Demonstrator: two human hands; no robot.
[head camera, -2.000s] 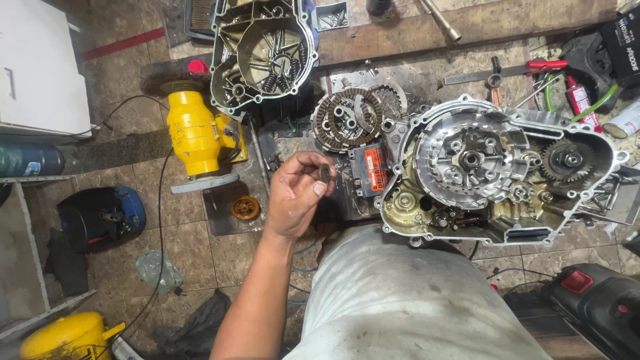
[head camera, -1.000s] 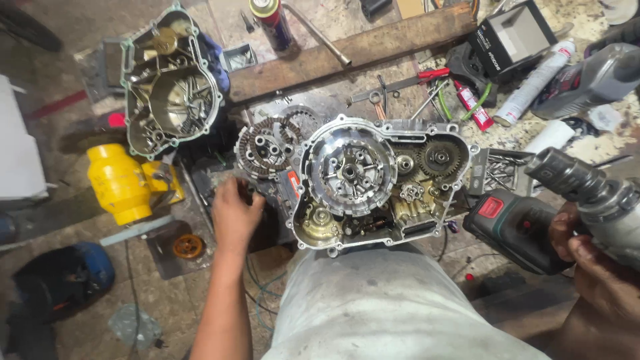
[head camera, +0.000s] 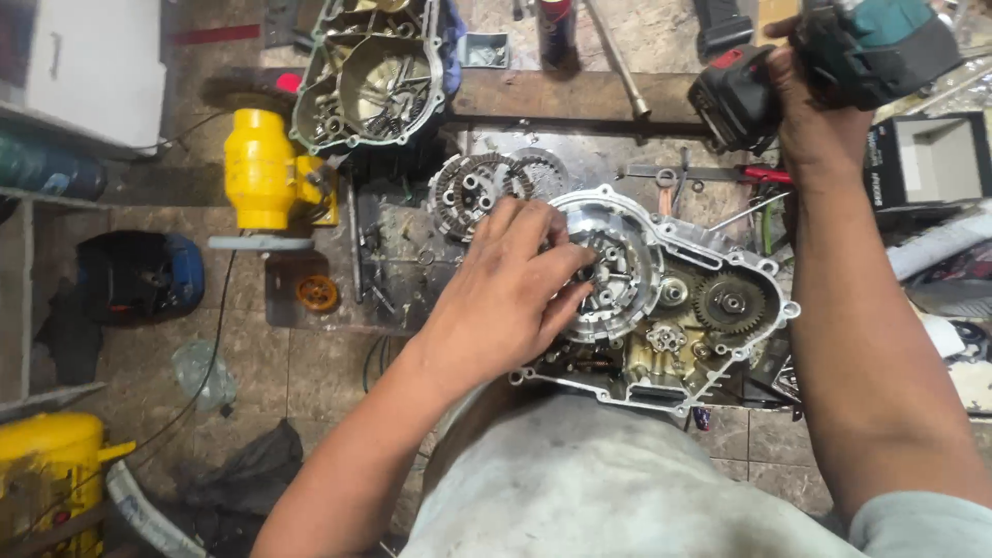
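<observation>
My left hand (head camera: 508, 291) reaches over the clutch basket (head camera: 620, 287), which sits in an open engine case (head camera: 763, 337). Its thumb and fingertips pinch a small dark part at the clutch's centre; the hand covers much of that part. At the upper right my right hand (head camera: 821, 124) holds a cordless power tool (head camera: 876, 46) by its handle, raised above the bench. A toothed gear (head camera: 730, 302) lies in the case, right of the clutch. Clutch plates (head camera: 465, 194) rest just beyond my left hand.
Another engine cover (head camera: 372, 77) full of loose parts stands at the upper left. A yellow bench grinder (head camera: 256, 170) is beside it. A wooden beam (head camera: 558, 93) crosses behind the clutch plates. A spray can (head camera: 556, 31), red-handled tool (head camera: 763, 174) and black box (head camera: 930, 159) lie around.
My left hand has moved right, from beside the engine case to the clutch's centre. My right hand, at the lower right with the power tool a second ago, is now at the upper right.
</observation>
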